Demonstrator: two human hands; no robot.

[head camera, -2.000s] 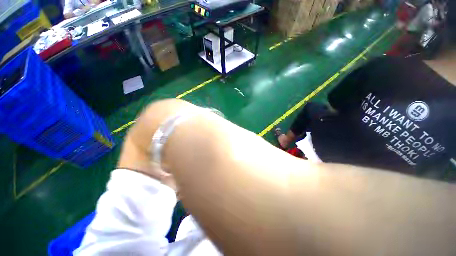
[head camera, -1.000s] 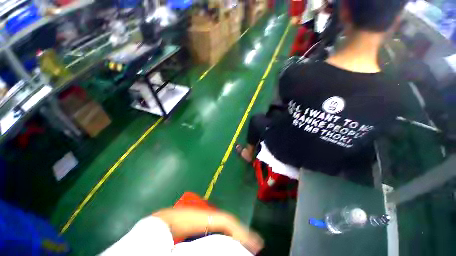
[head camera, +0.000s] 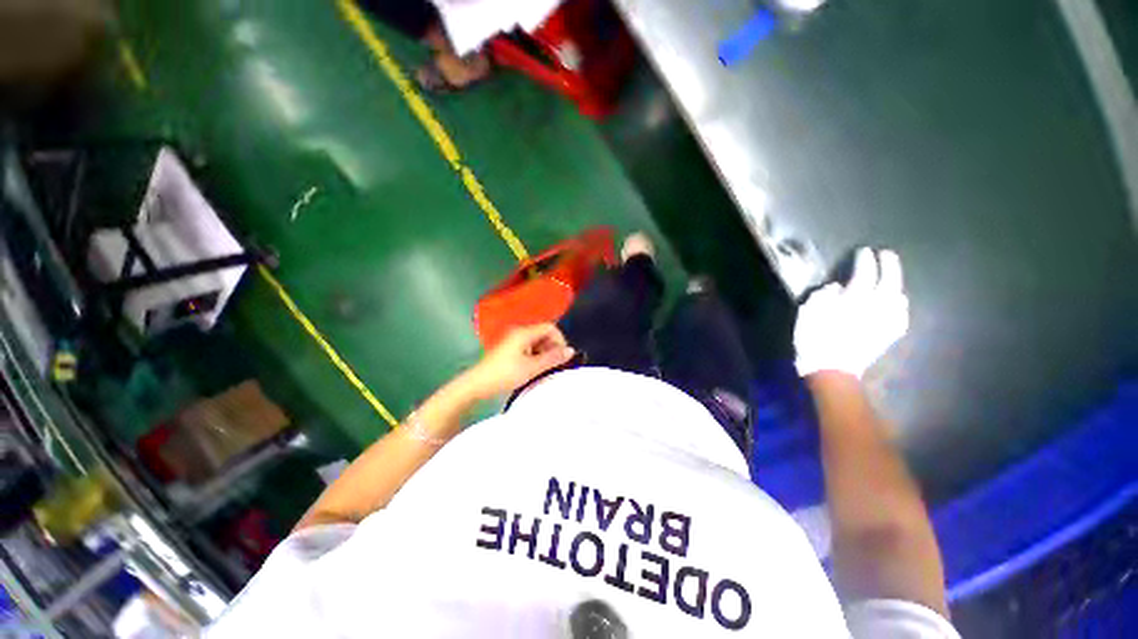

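Note:
My left hand [head camera: 530, 353] is bare, with a thin bracelet at the wrist. Its fingers are curled beside the hem of my white shirt [head camera: 624, 481] and dark trousers, near an orange-red stool [head camera: 530, 306]. Whether it grips anything is unclear. My right hand [head camera: 854, 312] wears a white glove and rests at the edge of the shiny dark green bench [head camera: 961, 187], fingers spread, with nothing seen in it. No adapter can be made out.
A small blue item [head camera: 748, 38] lies on the bench at the top. A blue crate [head camera: 1048, 487] is at the lower right. Another person's foot [head camera: 459, 63] and a red stool [head camera: 574, 56] are at the top. A cart [head camera: 175, 243] stands at the left.
The view has swung down from the aisle and the black-shirted person to my own body and the bench. My gloved right hand has come into view at the bench edge.

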